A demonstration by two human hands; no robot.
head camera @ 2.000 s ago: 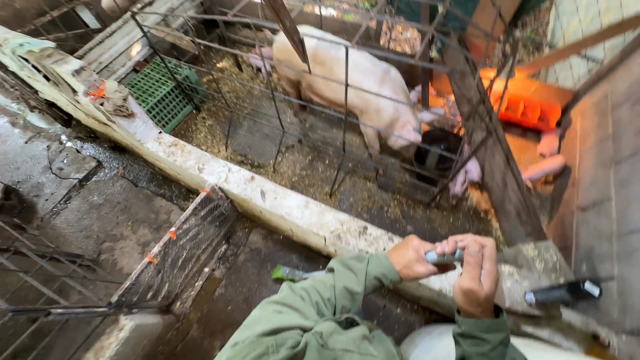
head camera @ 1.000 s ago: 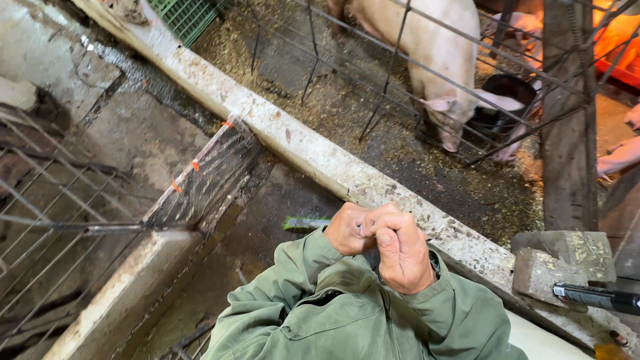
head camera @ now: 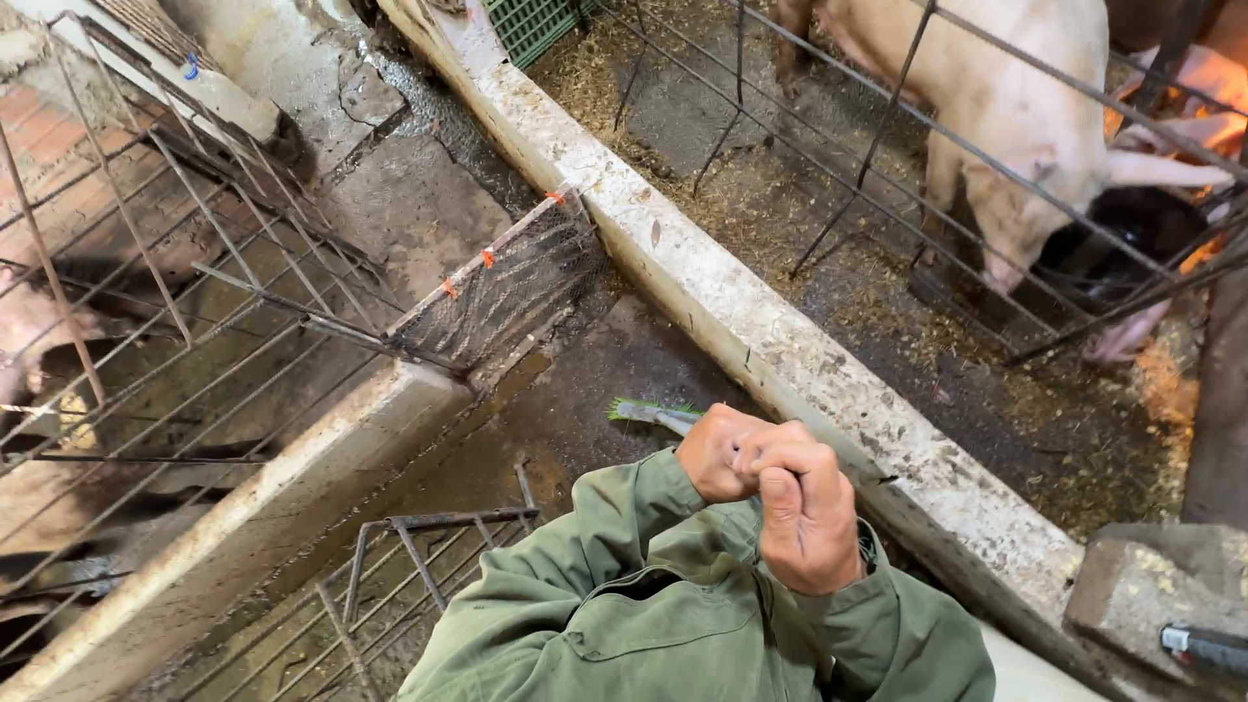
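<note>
My left hand [head camera: 723, 452] and my right hand [head camera: 805, 517] meet in front of my green jacket [head camera: 673, 624], fingers curled and pressed together. Whatever may be between them is hidden by the fingers. Just beyond my left hand, a broom or brush with green bristles [head camera: 651, 411] lies low over the wet floor, partly covered by the hand. A concrete wall top [head camera: 780, 341] runs diagonally past my hands. Behind its metal bars [head camera: 882, 146] a pale pig [head camera: 1014, 146] lowers its snout beside a black tub [head camera: 1136, 234].
A mesh-covered gate [head camera: 507, 283] with orange ties spans the passage. Barred pens [head camera: 205, 273] stand at left behind a low wall [head camera: 244, 526]; another metal gate [head camera: 429, 575] is below. A concrete block [head camera: 1155, 585] and a black object [head camera: 1209, 645] lie at lower right. A green slatted panel [head camera: 536, 24] is at top.
Two seconds ago a small grey object showed between my fingers; now it is out of sight. My hands have come closer together. The view has swung toward the left pens.
</note>
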